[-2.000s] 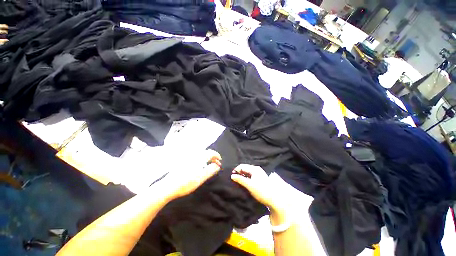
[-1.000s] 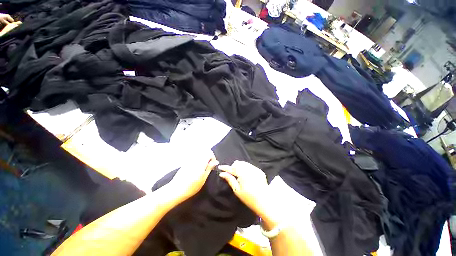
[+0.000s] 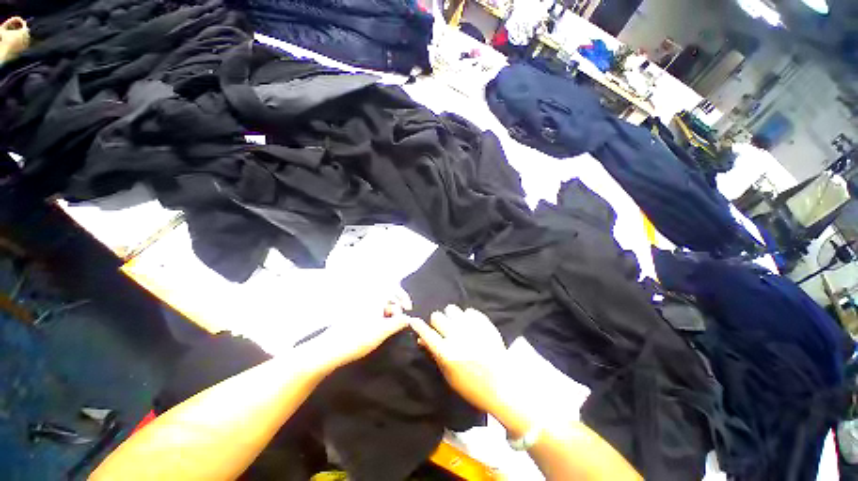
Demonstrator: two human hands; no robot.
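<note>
A black garment (image 3: 376, 413) hangs in limp folds under and below my hands, over the table's near edge. My left hand (image 3: 381, 324) pinches its upper edge with the fingertips. My right hand (image 3: 461, 343) is right beside it, fingers bent, its fingertips meeting the left ones at the cloth. The exact spot that they pinch is hidden by the fingers, and no tool can be made out. A pale band is on my right wrist.
A heap of black garments (image 3: 310, 141) runs across the white table (image 3: 235, 305). Navy garments lie at the far side (image 3: 649, 169) and right (image 3: 771, 319). Another person's hand (image 3: 13, 39) is at the upper left edge. Sewing stations stand behind; blue floor shows at lower left.
My right hand has moved left and up until its fingertips meet my left hand's at the cloth. The hands were apart two seconds ago. The view has shifted slightly.
</note>
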